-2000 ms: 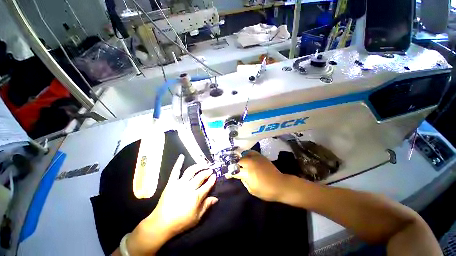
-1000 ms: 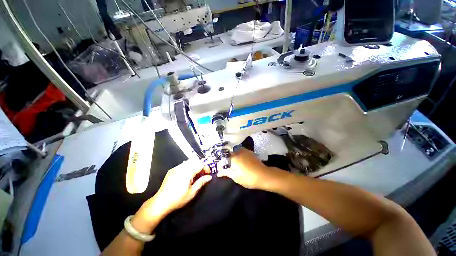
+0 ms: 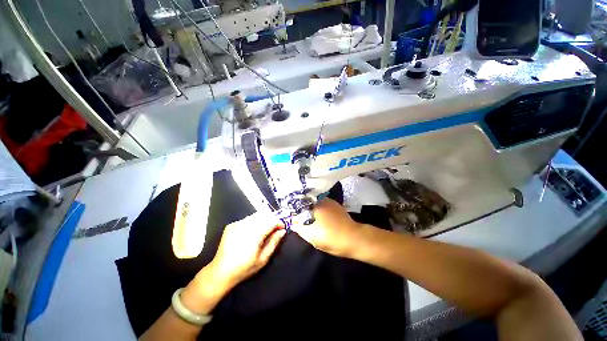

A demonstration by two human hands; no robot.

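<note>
A black garment piece (image 3: pixel 326 293) lies on the white machine table and runs under the presser foot (image 3: pixel 293 212) of the sewing machine (image 3: pixel 426 150). My left hand (image 3: pixel 246 243) is at the left front of the foot, its fingertips pinching the cloth's edge. My right hand (image 3: pixel 333 228) is just right of the foot, its fingers on the cloth and partly hidden behind the needle parts. The hands are close together. The bright work lamp (image 3: pixel 193 206) hangs left of the needle. The exact seam under the foot is too glaring to make out.
Scissors or snips with brown wrapping (image 3: pixel 418 203) lie under the machine arm. A phone (image 3: pixel 509 28) stands behind the machine top. A blue strip (image 3: pixel 56 263) is at the table's left. A white basket (image 3: pixel 594 318) shows at the lower right. Another machine stands behind.
My left hand's fingers, spread flat on the cloth two seconds ago, are now drawn together at the edge by the foot. My right hand stays beside the foot. The camera view has shifted slightly.
</note>
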